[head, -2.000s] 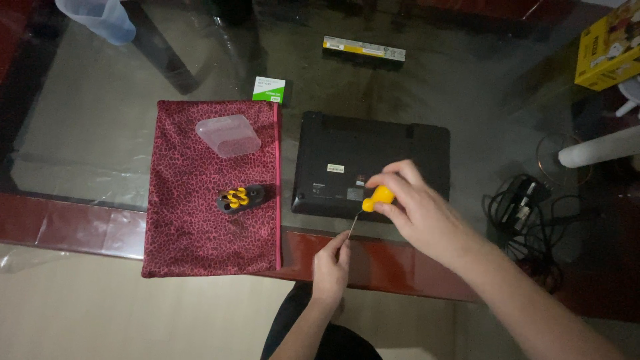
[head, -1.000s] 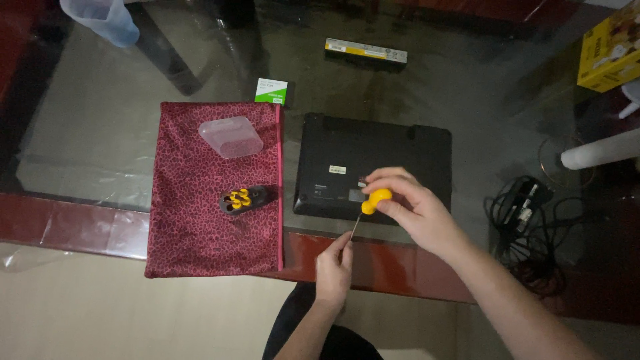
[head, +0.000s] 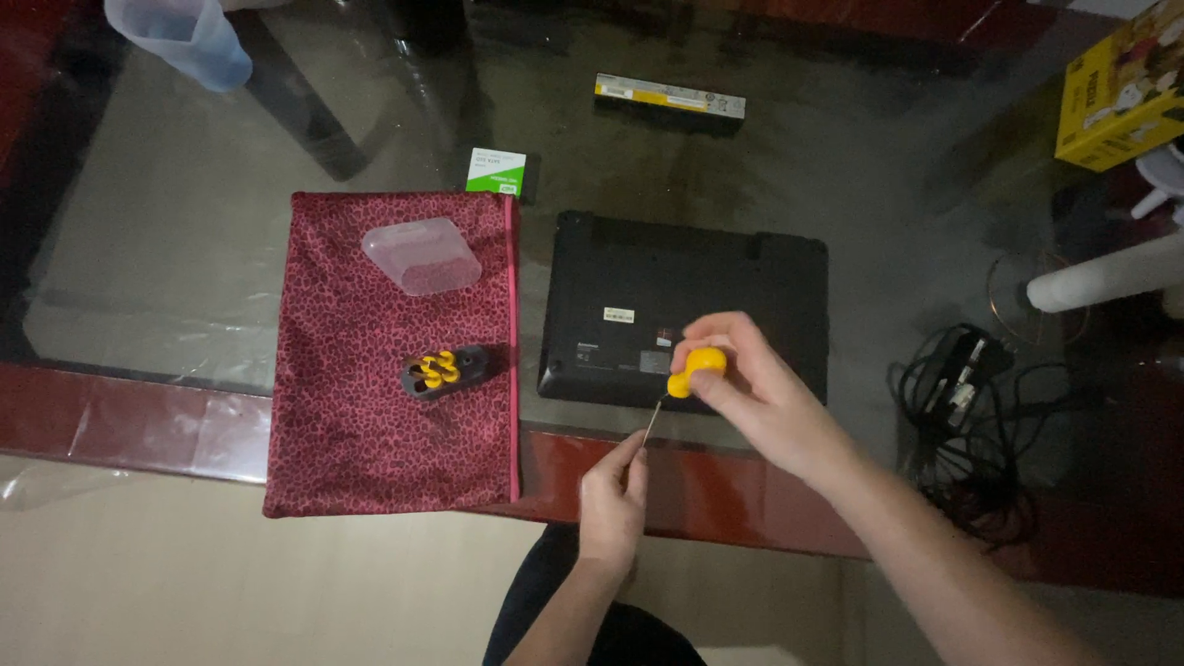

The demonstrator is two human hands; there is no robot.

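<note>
My right hand holds the yellow handle of a screwdriver over the front edge of a black laptop, which lies underside up on the table. My left hand pinches a thin metal piece that reaches up to the screwdriver's tip; whether it is the shaft or a separate part, I cannot tell. To the left, a pink leopard-print zippered cloth pouch bears a clear plastic case and a dark holder with yellow-handled bits.
Behind the laptop lies a laptop battery. A green and white SATA SSD touches the pouch's back edge. Black cables with an adapter lie at right, near a white cylinder and a yellow box. A bluish plastic cup stands back left.
</note>
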